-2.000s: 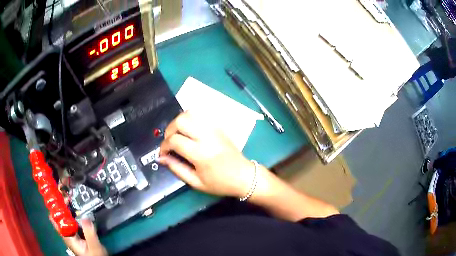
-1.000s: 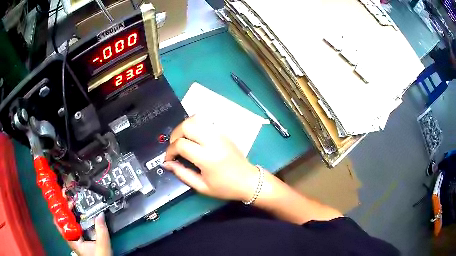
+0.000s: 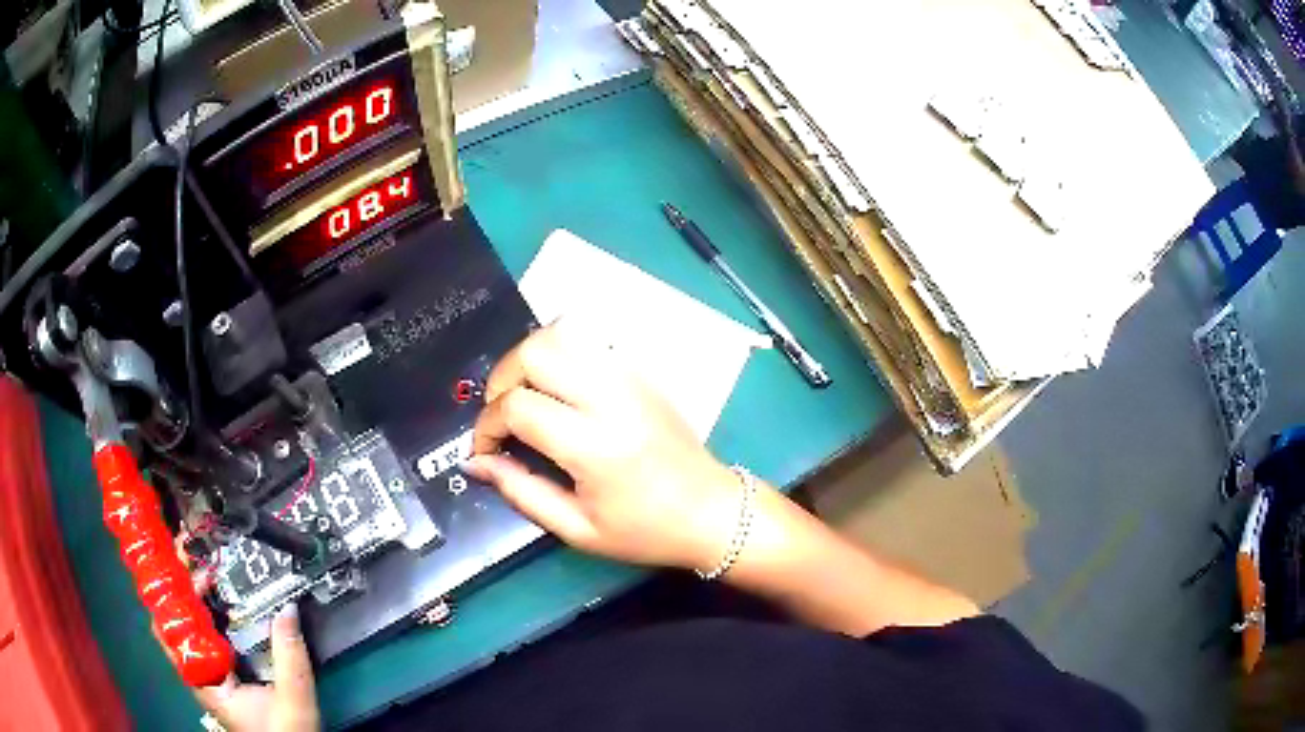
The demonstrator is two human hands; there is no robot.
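The LED display module (image 3: 308,529) lies under the clear plate of the black test fixture (image 3: 415,308), its digits pale. The ribbed red clamp handle (image 3: 155,565) points down at the fixture's left. My left hand (image 3: 272,694) is cut off by the bottom edge; its thumb is at the module's front edge and its other fingers are mostly hidden by the handle. My right hand (image 3: 573,429) is over the fixture's right side, fingers bent, thumb tip beside a white label. What its fingertips touch is hidden. Two red readouts (image 3: 339,129) show .000 and about 08.4.
A red bin (image 3: 36,572) is at the far left. White paper (image 3: 644,336) lies partly under my right hand, with a pen (image 3: 747,296) beyond it on the green mat. A tall cardboard stack (image 3: 930,186) stands right. A blue stool or crate is further right.
The upper readout has lost its minus sign and the lower one has dropped from about 23 to about 08.4. The view has shifted slightly. Both hands stay in nearly the same places on the fixture.
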